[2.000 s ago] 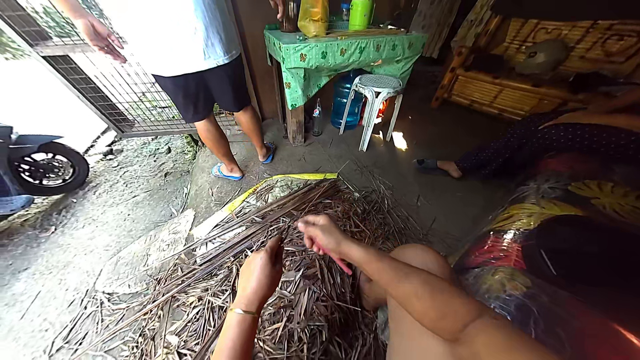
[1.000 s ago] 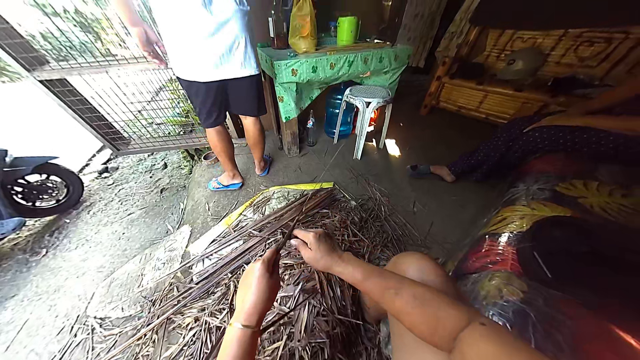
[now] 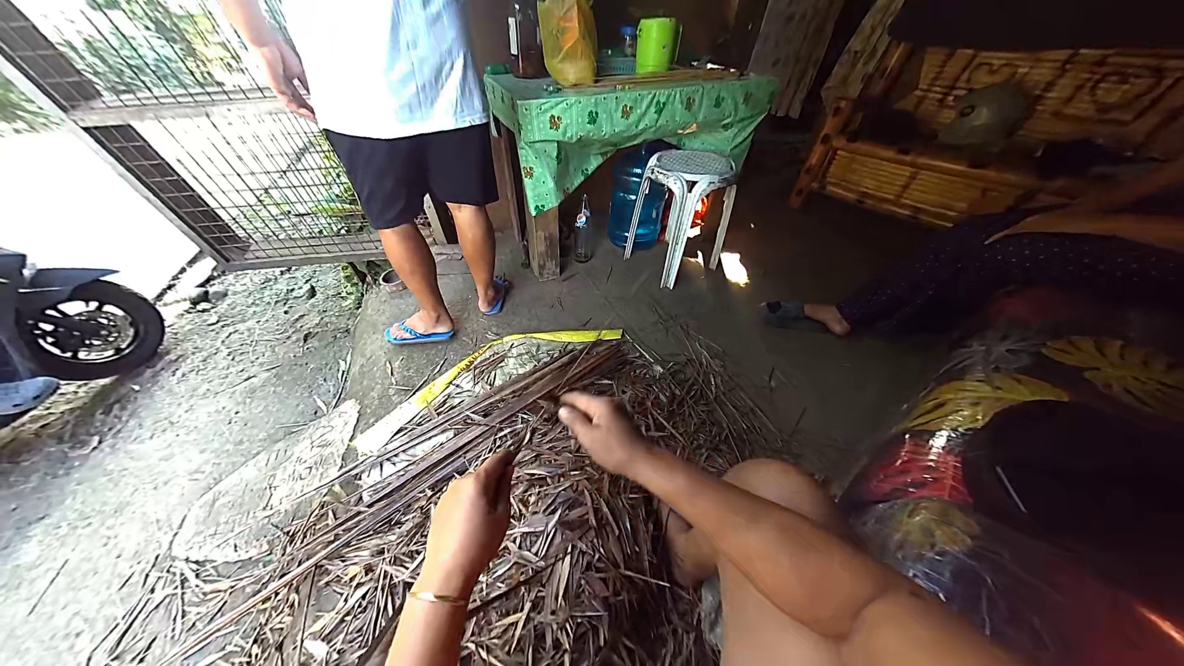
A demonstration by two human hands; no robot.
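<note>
A heap of dry brown leaf strips (image 3: 573, 555) spreads over the ground before me, with longer strips (image 3: 444, 444) lying across its left side. My left hand (image 3: 472, 518), with a gold-coloured bracelet at the wrist, is closed on a dark dry strip (image 3: 525, 439) above the heap. To its right and a little farther off, my right hand (image 3: 606, 430) has its fingers bent over the heap; whether it pinches a thin strip is not clear. Under the strips shows a pale sack with a yellow edge (image 3: 444, 381).
A person (image 3: 407, 166) in blue slippers stands beyond the heap. Behind are a table with green cloth (image 3: 592, 120), a white stool (image 3: 689, 171) and a glass bottle (image 3: 583, 231). Another person's leg (image 3: 888, 287) and a plastic-wrapped item (image 3: 925, 481) are at right, a motorcycle wheel (image 3: 88, 330) at left.
My hands were close together at a dark strip one second ago; now they are farther apart, the right one farther to the right.
</note>
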